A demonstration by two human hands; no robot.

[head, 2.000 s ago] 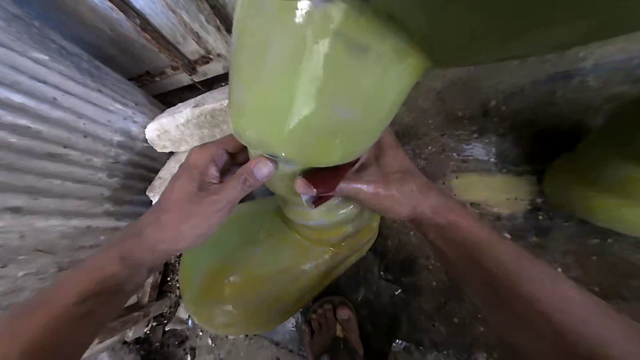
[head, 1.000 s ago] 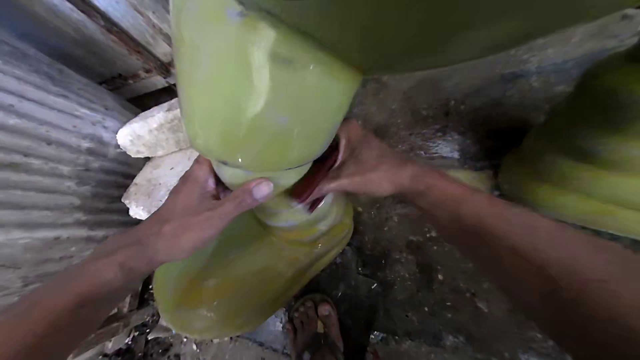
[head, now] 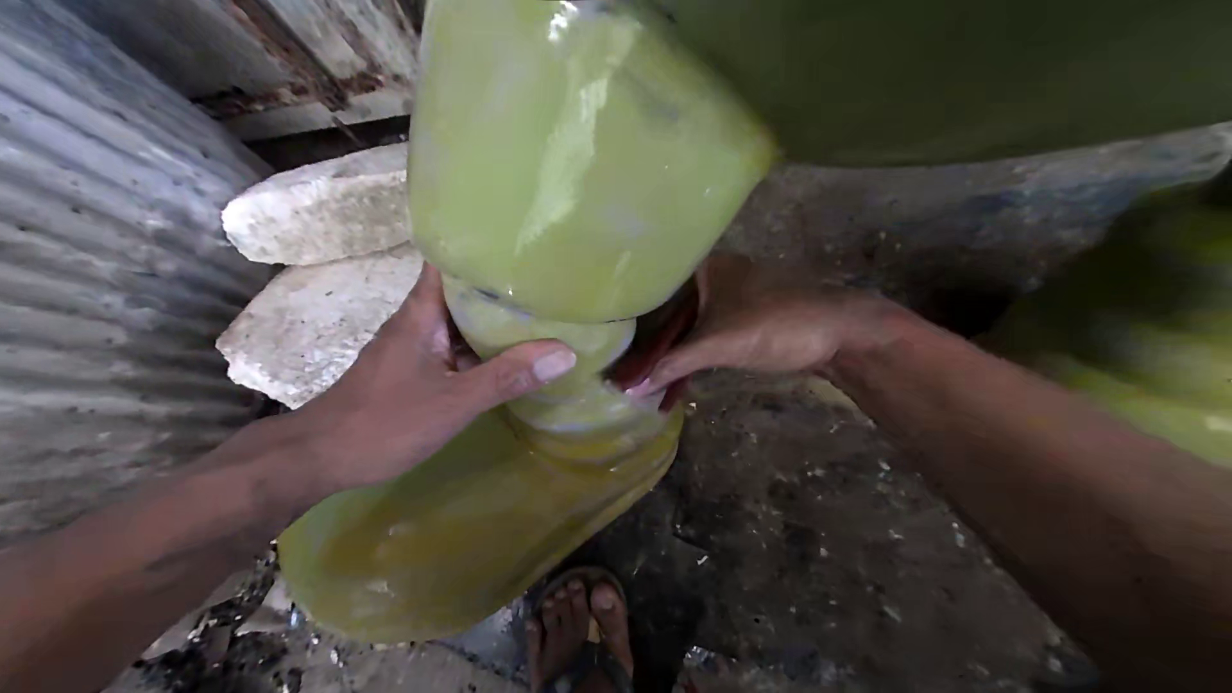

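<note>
A glossy yellow-green moulded figure's leg (head: 577, 164) fills the middle, narrowing to an ankle (head: 568, 337) above a wide foot-like base (head: 414, 539). My left hand (head: 433, 385) wraps the ankle's left side, thumb lying across its front, other fingers hidden behind. At the right side of the ankle, my right hand (head: 760, 318) holds a thin dark red sheet (head: 669, 342), perhaps sandpaper, against the surface. Its fingertips are partly hidden behind the leg.
Two pale stone slabs (head: 318, 322) lie behind the ankle at left, beside a corrugated metal sheet (head: 87, 279). A blurred green form (head: 1145, 318) stands at right. Below are a sandalled foot (head: 582, 626) and dark wet floor (head: 828, 520).
My right hand and the red sheet have shifted around the ankle's right side, and less of the sheet shows than two seconds ago. My left hand stays at the ankle.
</note>
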